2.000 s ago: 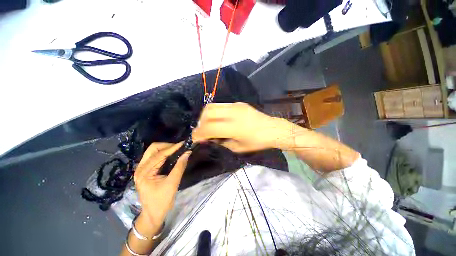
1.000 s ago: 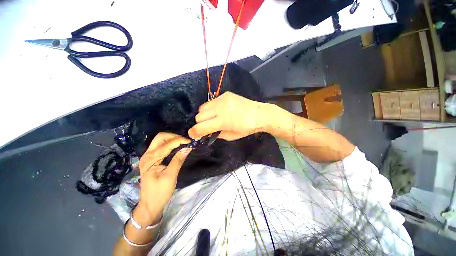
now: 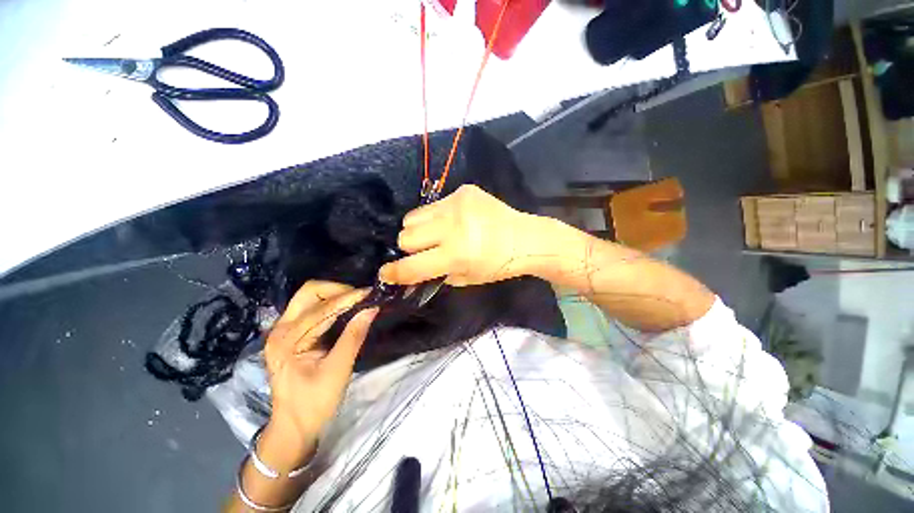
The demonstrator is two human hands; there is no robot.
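Note:
A black garment (image 3: 361, 225) lies bunched on the lap below the table edge. My left hand (image 3: 319, 346) pinches a shiny dark beaded trim (image 3: 383, 294) between thumb and fingers. My right hand (image 3: 471, 240) is at the trim's other side, fingers curled and close to the left fingertips. A small silvery blade-like glint shows under the right hand; a needle cannot be made out. An orange-red cord (image 3: 425, 110) runs from the table to a small metal clip (image 3: 431, 188) on the garment, just above my right hand.
Black-handled scissors (image 3: 220, 85) lie on the white table (image 3: 331, 60). A red pouch (image 3: 509, 22) and black spools (image 3: 631, 35) are at the table's far side. A loose black trim coil (image 3: 205, 341) lies over clear plastic (image 3: 236, 401) at left. A wooden stool (image 3: 649, 215) stands right.
The view has shifted slightly. My right hand has moved a little down the trim from its earlier raised pose, and the silvery glint now shows below it. My left hand keeps its pinch.

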